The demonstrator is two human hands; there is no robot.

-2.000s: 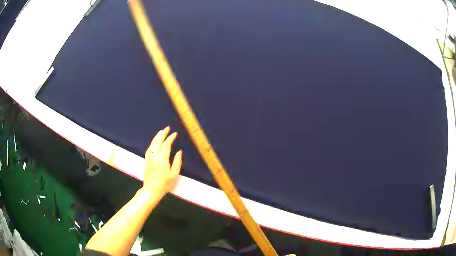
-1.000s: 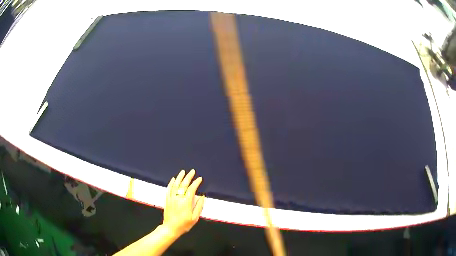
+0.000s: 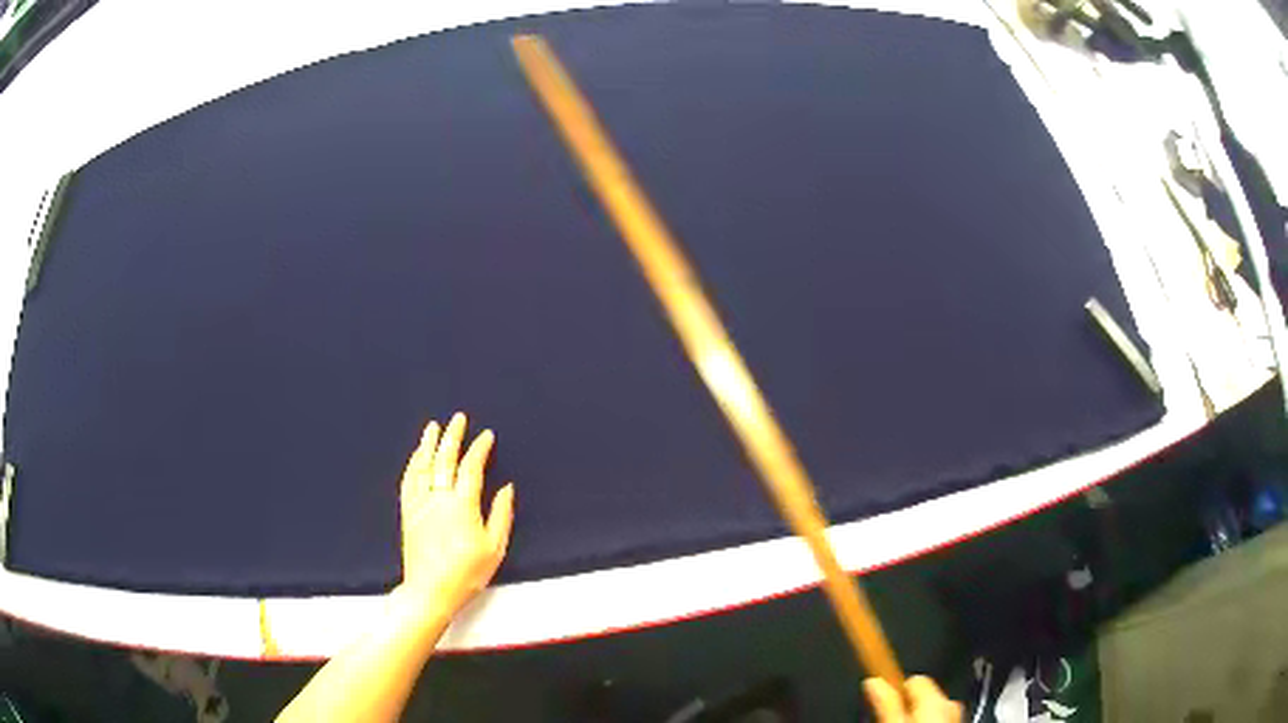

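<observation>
The dark navy fabric lay (image 3: 424, 254) is spread on the white table. My left hand (image 3: 452, 523) lies on its near edge, palm down with fingers spread, holding nothing. My right hand (image 3: 914, 698), cut off by the bottom edge, is closed on the near end of a long orange-brown wooden stick (image 3: 728, 379). The stick slants over the fabric to the far left; whether it touches the cloth cannot be told.
Metal bars sit at the fabric's right edge (image 3: 1123, 346) and left edge (image 3: 51, 233). Shears (image 3: 1212, 269) and scraps lie at the right table end. The red-edged white table rim (image 3: 636, 593) runs along the front. A tan box-like object (image 3: 1201, 643) stands lower right.
The view has turned toward the right table end. The stick swung from a slant to nearer upright, then back to a slant. My left hand has moved farther onto the fabric; my right hand has come into view.
</observation>
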